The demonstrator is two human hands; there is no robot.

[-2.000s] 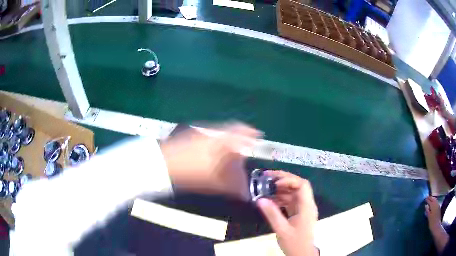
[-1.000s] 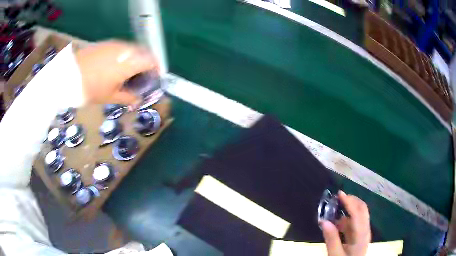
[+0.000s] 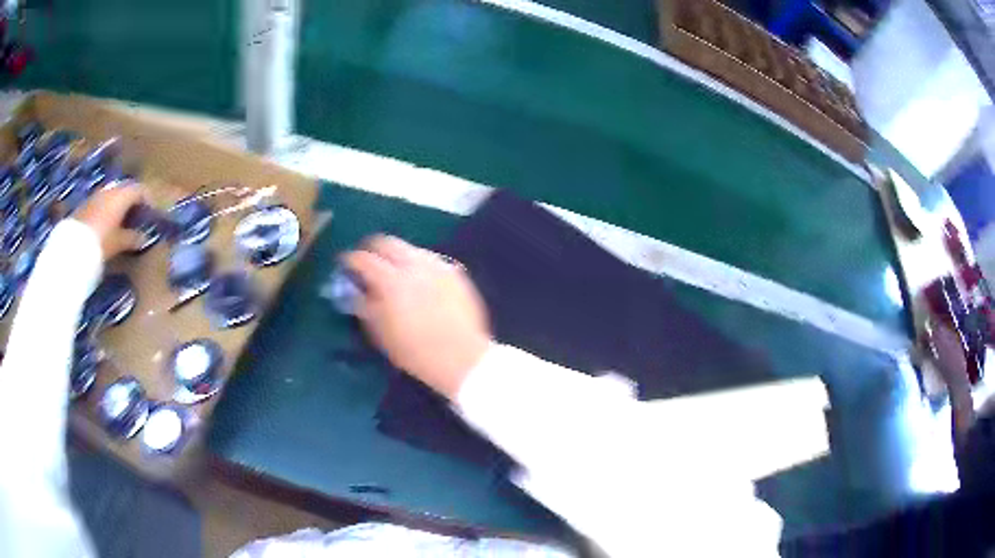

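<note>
The cardboard speaker tray [image 3: 164,129] is at the left with rows of loudspeakers, some with bright silver-white magnet backs [image 3: 198,365], others with dark backs. My left hand [image 3: 114,218] is over the tray, its fingertips at a dark loudspeaker; blur hides whether it grips it. My right hand [image 3: 423,313] is right of the tray, above the bench, with a blurred loudspeaker [image 3: 344,290] at its fingertips. The black sheet [image 3: 589,294] lies partly under my right hand and forearm. A pale yellow liner [image 3: 753,420] shows beyond my right sleeve.
A white upright [image 3: 267,76] stands behind the tray. The white metal edge [image 3: 676,265] borders the green belt [image 3: 524,120]. A brown divider box [image 3: 764,76] lies across the belt. At the right are red devices [image 3: 951,294] and part of another person's arm [image 3: 958,381].
My left hand has moved further left over the tray. My right hand has swung left from the right side of the black sheet, bringing its loudspeaker near the tray. The view has also shifted.
</note>
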